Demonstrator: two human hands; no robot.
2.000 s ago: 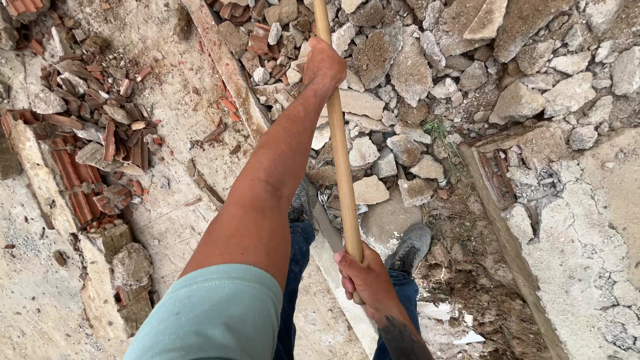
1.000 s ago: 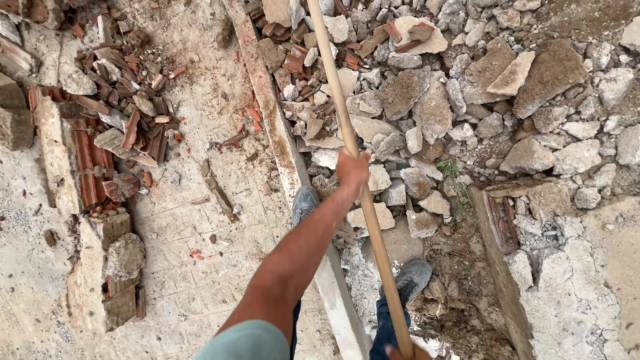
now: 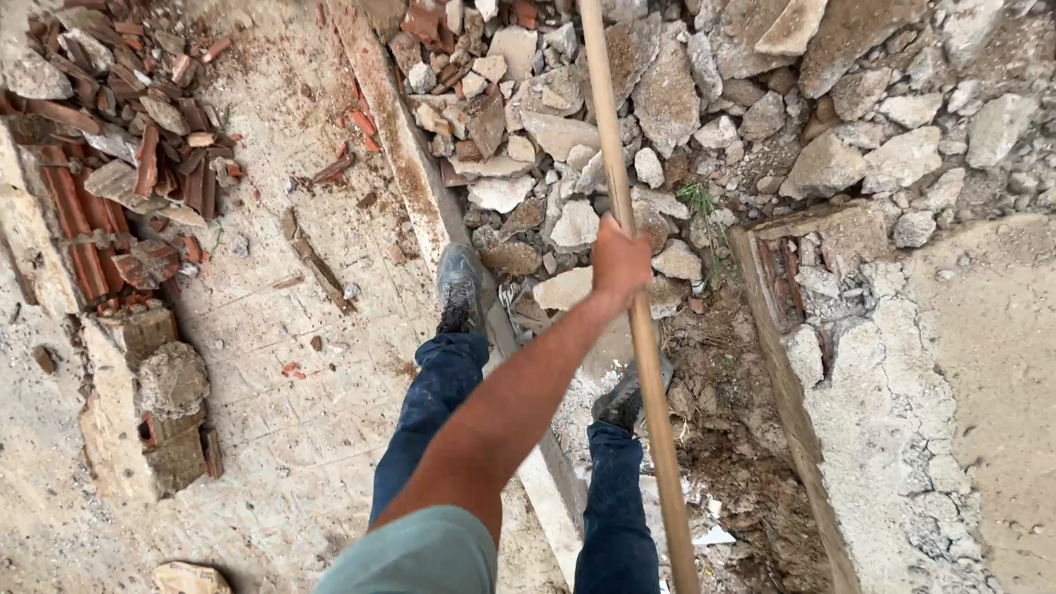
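A long wooden tool handle (image 3: 657,396) runs from the top edge of the view down to the bottom edge, over the rubble. My left hand (image 3: 620,262) is closed around its middle, just above my right knee and shoe. The tool's head is out of view, so its kind cannot be told. My right hand is outside the frame. Beneath the upper part of the handle lie broken concrete chunks (image 3: 667,99) and small stones.
A narrow concrete curb (image 3: 412,165) runs diagonally by my left shoe (image 3: 459,280). Broken red hollow bricks (image 3: 78,223) and shards lie at left. At right stands a cracked concrete slab edge (image 3: 784,388), beside loose soil (image 3: 734,437). Crumpled paper (image 3: 191,579) lies bottom left.
My right hand, on the lower handle two seconds ago, has dropped out of view at the bottom. My left hand still grips the handle, now nearer my feet than at first.
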